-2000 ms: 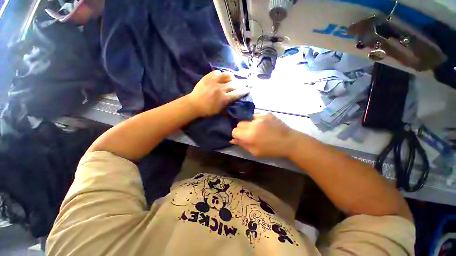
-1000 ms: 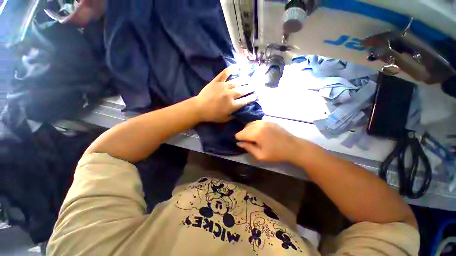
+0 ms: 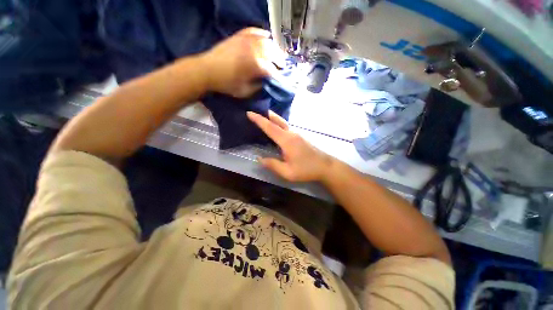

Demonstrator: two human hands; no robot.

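Note:
The dark navy garment (image 3: 233, 121) runs from the heap at upper left to under the needle area, with one part hanging toward the table's front edge. My left hand (image 3: 239, 63) is on the cloth just left of the needle; its fingertips are lost in glare. My right hand (image 3: 291, 151) lies at the cloth's right side with fingers spread, index finger stretched over the cloth, thumb apart. The white sewing machine head (image 3: 376, 30) stands above, its presser foot washed out by the bright lamp.
Pale blue-white cut pieces (image 3: 388, 130) lie right of the needle. Beyond them are a flat black rectangle (image 3: 438, 127) and black-handled scissors (image 3: 452, 203). A blue-rimmed basket (image 3: 479, 272) is at lower right. The white table edge (image 3: 200, 148) runs in front of me.
My left hand has moved up and away from me, with the forearm raised. My right hand has shifted slightly up-left and its fingers have spread. The whole view has shifted a little.

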